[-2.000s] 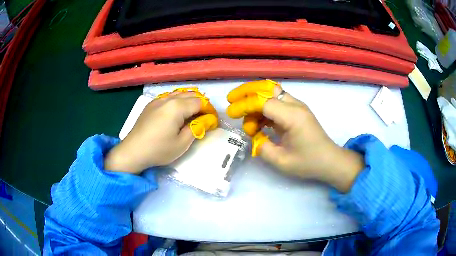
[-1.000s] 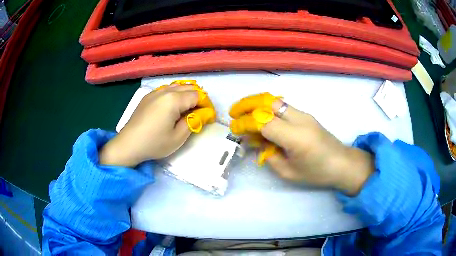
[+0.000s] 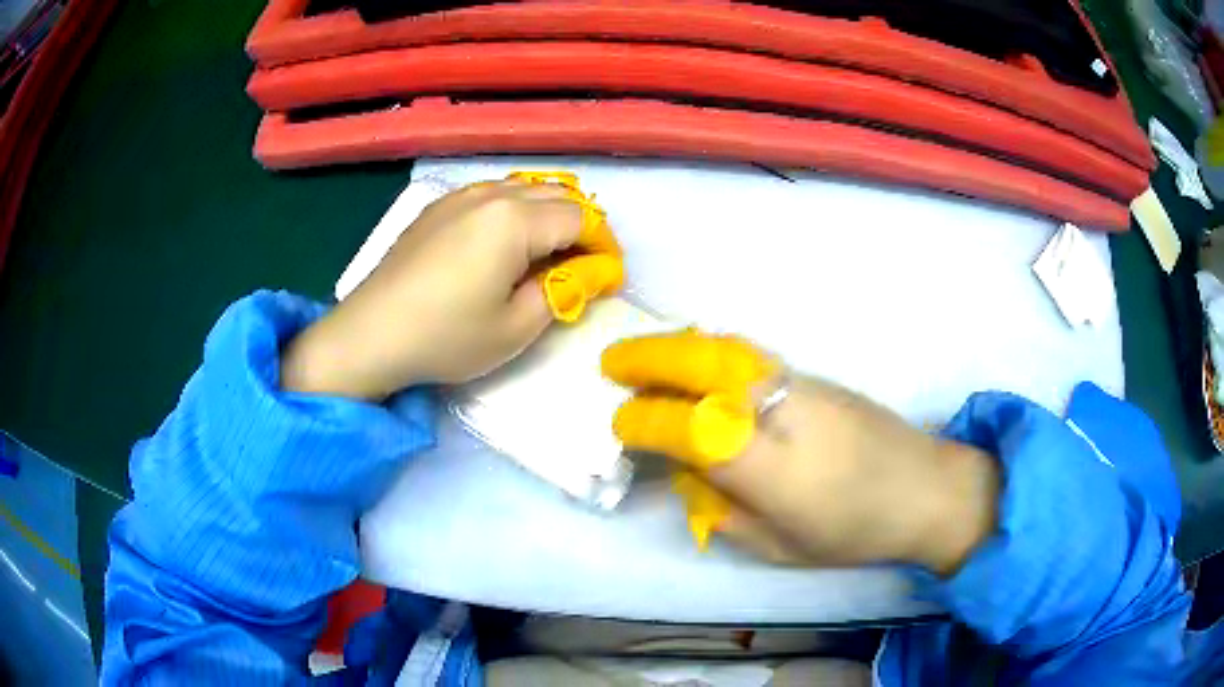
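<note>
A whitish pack in a clear crinkly bag point(image 3: 544, 416) lies tilted on the white work mat point(image 3: 859, 295). My left hand point(image 3: 463, 275), with yellow-orange finger cots, is closed on the pack's far left part; its fingertips are bent together. My right hand point(image 3: 792, 450), also in finger cots, is over the pack's right edge, slightly blurred. Its fingers hide the printed label side, and I cannot tell if they touch or grip the bag.
Stacked red foam trays point(image 3: 698, 121) stand across the back, with a black tray point(image 3: 940, 40) on top. A folded white wipe point(image 3: 1074, 275) lies at the mat's right. A cream card point(image 3: 1156, 231) and a bowl with wipes point(image 3: 1213, 349) are at the far right.
My right hand has moved down and toward me along the pack's right edge, covering the printed label. My left hand keeps its hold. The view has shifted a little, so the trays sit higher.
</note>
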